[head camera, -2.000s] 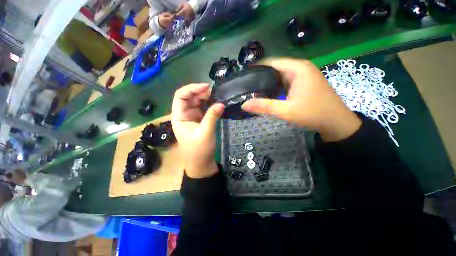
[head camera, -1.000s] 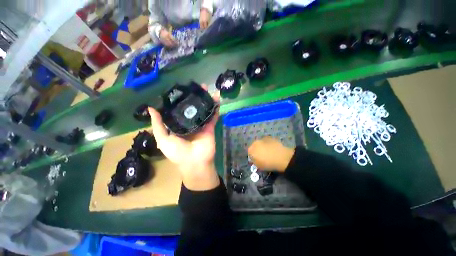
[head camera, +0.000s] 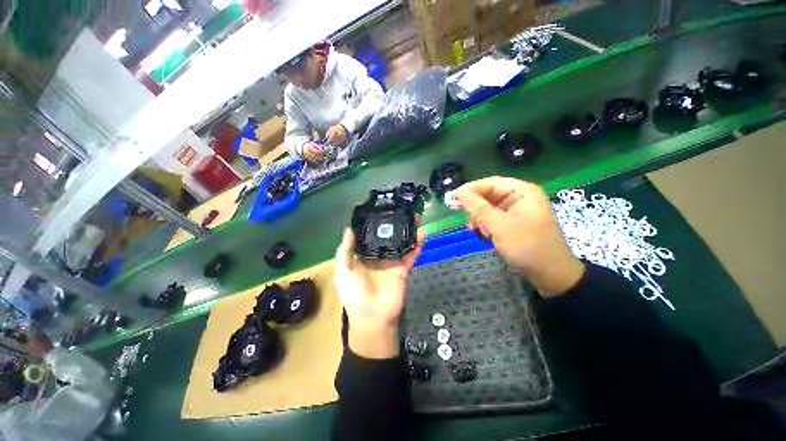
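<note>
A black housing (head camera: 384, 231) with a pale round centre lies in my left hand (head camera: 372, 288), its open side facing up. My right hand (head camera: 515, 226) is raised to the right of the housing and pinches a small white disc (head camera: 452, 200) between thumb and fingertips, apart from the housing. The grey-black parts tray (head camera: 495, 332) lies below both hands. It holds three pale discs (head camera: 443, 336) in a column and several small black inserts (head camera: 464, 370) near its lower left.
Black housings (head camera: 251, 350) sit on a cardboard sheet (head camera: 284, 388) at left. White ring-ended levers (head camera: 608, 237) lie piled right of the tray, beside another cardboard sheet (head camera: 732, 232). The conveyor (head camera: 483, 138) carries black units. A person (head camera: 332, 99) is opposite, by a blue crate (head camera: 277, 196).
My right hand has risen from the tray with a small white disc. My left hand still holds the housing, now tilted differently. The view has tipped up, showing more of the person opposite.
</note>
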